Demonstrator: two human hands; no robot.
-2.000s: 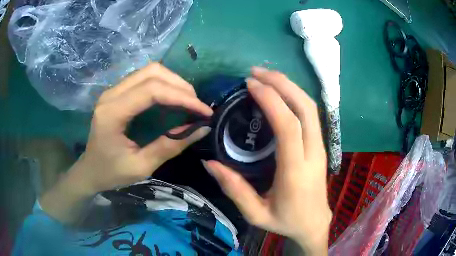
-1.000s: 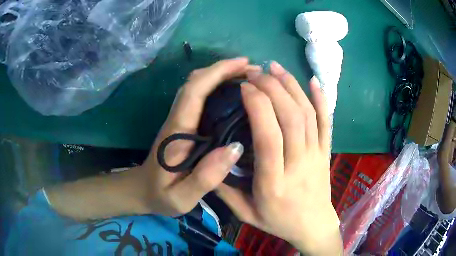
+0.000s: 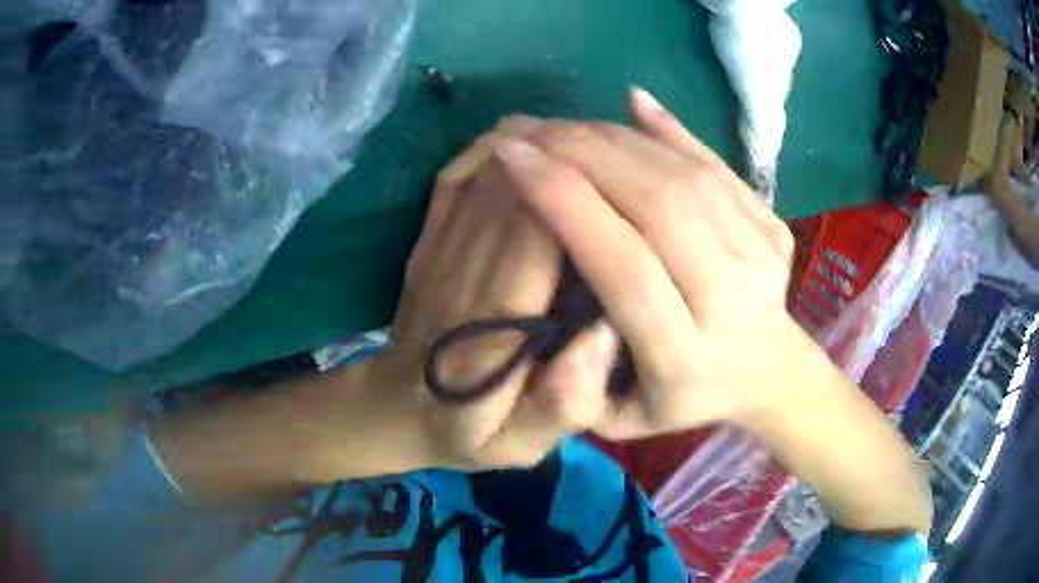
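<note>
My left hand (image 3: 484, 285) and my right hand (image 3: 684, 273) are wrapped around the dark speaker (image 3: 579, 298) in front of my body. Only a small dark part of it shows between the fingers; its end face is hidden. A black strap loop (image 3: 438, 367) sticks out to the left over my left hand. My right hand lies partly over my left fingers.
A crumpled clear plastic bag (image 3: 217, 171) lies at left on the green bench (image 3: 547, 51). The white-wrapped mallet (image 3: 758, 68) is at the top. Black rings (image 3: 906, 103) and a carton (image 3: 963, 103) are at upper right, beside another person's arm (image 3: 1008, 188). A red crate (image 3: 849, 256) with plastic is below.
The hands have closed around the speaker, hiding its marked end face. The right hand has moved over the left fingers. The view has shifted, so the mallet and rings sit higher in the picture.
</note>
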